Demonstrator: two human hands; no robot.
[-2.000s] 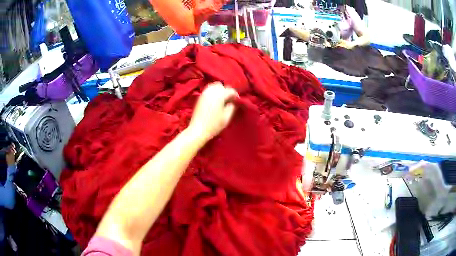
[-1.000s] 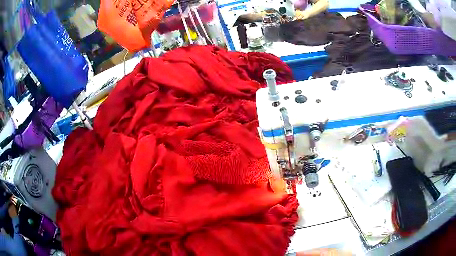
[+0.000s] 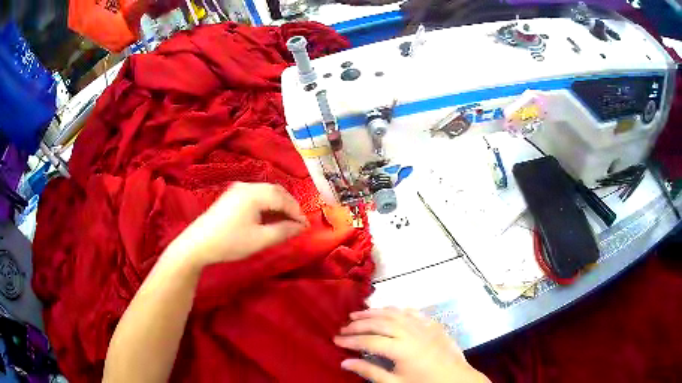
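Observation:
A large crumpled heap of red fabric (image 3: 112, 247) covers the left and centre, with a smocked panel (image 3: 232, 173) left of the needle. The white sewing machine (image 3: 449, 82) stands to the right. Its presser foot and needle (image 3: 353, 213) are over the fabric, which looks orange in the lamp light. My left hand (image 3: 243, 221) is on the fabric left of the needle, thumb and fingers pinching a fold. My right hand (image 3: 404, 345) lies palm down, fingers spread, at the fabric's right edge near the table front.
A black phone-like rectangle (image 3: 555, 217) lies on the bed at the right, with a thin black tool (image 3: 596, 203) beside it. A white paper sheet (image 3: 478, 224) and a pen (image 3: 496, 166) lie left of it. An orange bag (image 3: 103, 22) and a blue bag (image 3: 26, 86) hang at upper left.
The view has turned right and closer to the machine. My left hand, out of view one second ago, is on the fabric by the needle. My right hand has come in from the bottom edge.

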